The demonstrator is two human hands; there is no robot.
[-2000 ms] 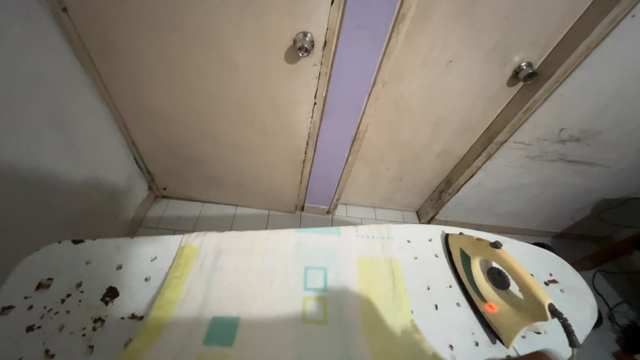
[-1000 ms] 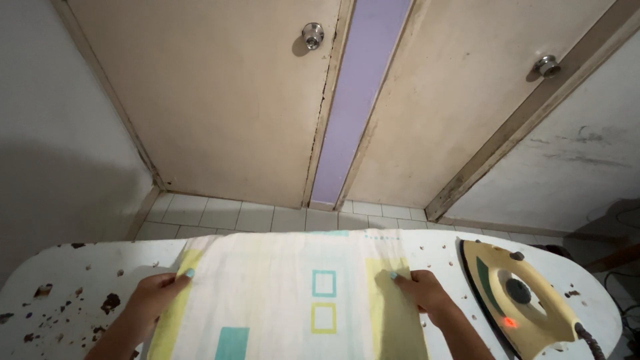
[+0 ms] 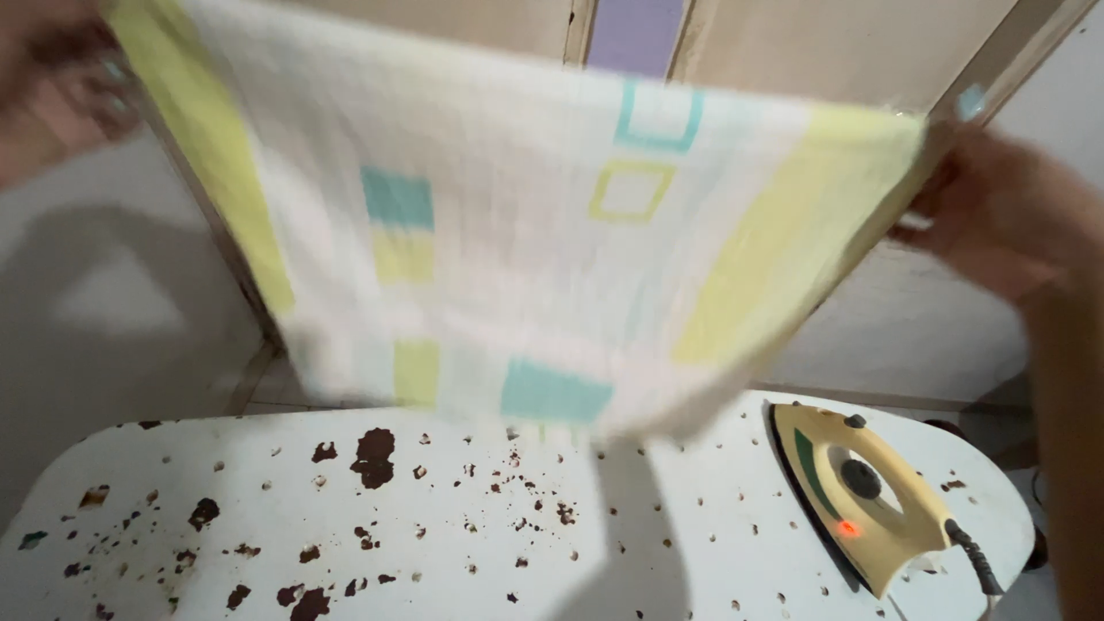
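A white cloth (image 3: 517, 241) with yellow side bands and teal and yellow squares hangs spread out above the ironing board (image 3: 483, 535), blurred by motion. My left hand (image 3: 73, 103) grips its upper left corner at the frame's left edge. At the upper right corner my right hand (image 3: 992, 207) pinches the fabric. The cloth's lower edge is at the board's far side. A yellow electric iron (image 3: 871, 492) lies on the board's right end, its red light lit and its cord leading off toward me.
The board's white metal top has rust patches and small holes. Behind it stand two beige doors (image 3: 828, 52) with a purple strip (image 3: 634, 39) between them. A white wall (image 3: 966, 328) is at the right.
The cloth lay flat on the board in the earlier frames; now both hands hold it raised, baring the rusty top. Neither hand was on the cloth two seconds ago. The iron stays on the board.
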